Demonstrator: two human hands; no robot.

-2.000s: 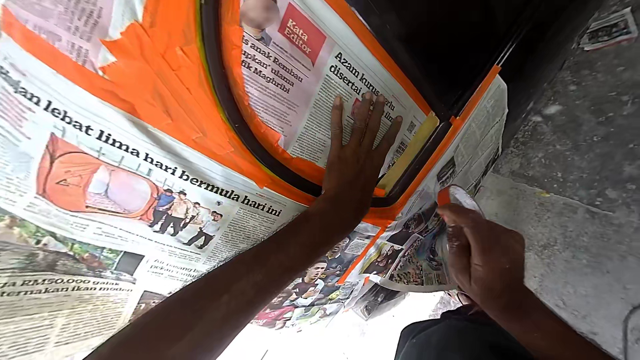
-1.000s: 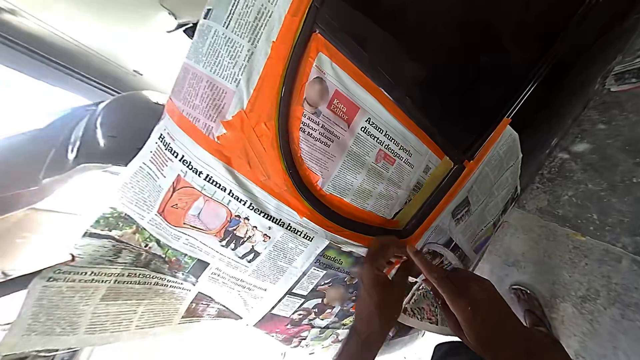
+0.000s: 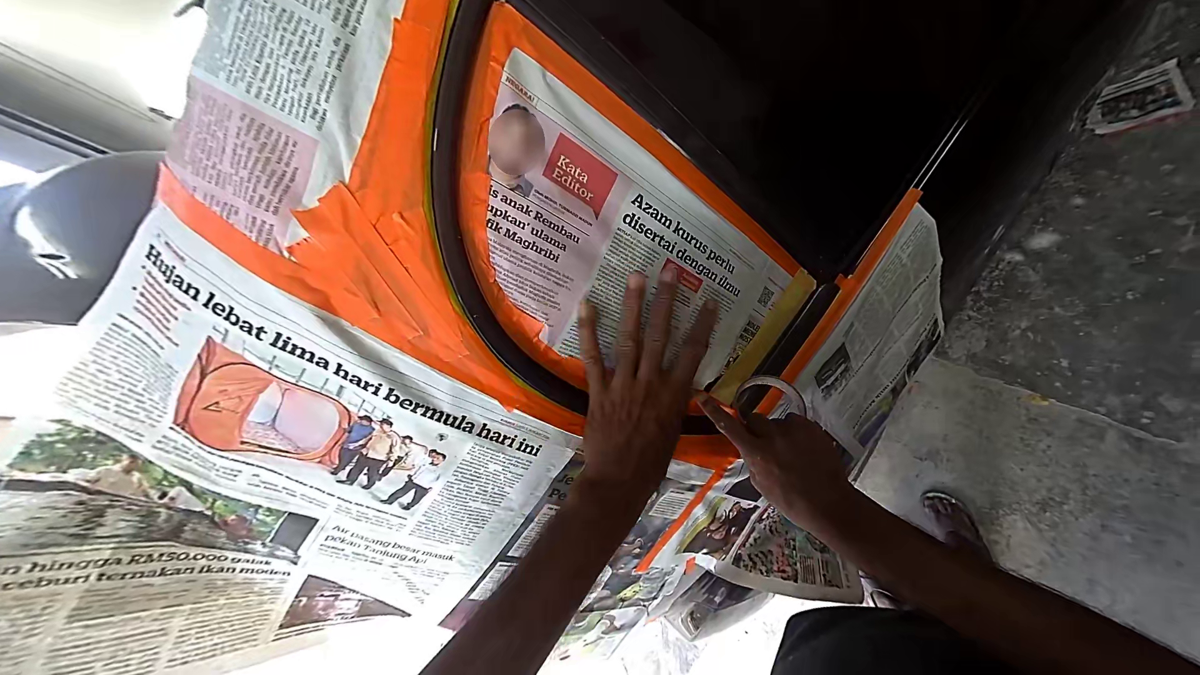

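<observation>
My left hand (image 3: 642,394) lies with spread fingers on the newspaper (image 3: 581,253) masked inside a curved black rubber seal (image 3: 478,309). Orange masking tape (image 3: 394,272) runs along both sides of the seal. My right hand (image 3: 783,450) is just to the right, its fingers closed on a roll of tape (image 3: 771,394) at the lower corner of the seal; the roll is partly hidden by the hand. A strip of yellowish tape (image 3: 764,337) crosses near that corner, beside the fingertips.
More newspaper sheets (image 3: 309,412) hang below and left of the tape. A dark opening (image 3: 797,112) lies beyond the panel. Concrete floor (image 3: 1012,450) shows at right, with a sandaled foot (image 3: 952,516) and a folded paper (image 3: 1139,94) on it. A dark rounded part (image 3: 84,234) is at left.
One second ago both hands were together below the seal's lower corner. Now my left hand is flat on the newspaper inside the seal, and my right hand is up at the corner.
</observation>
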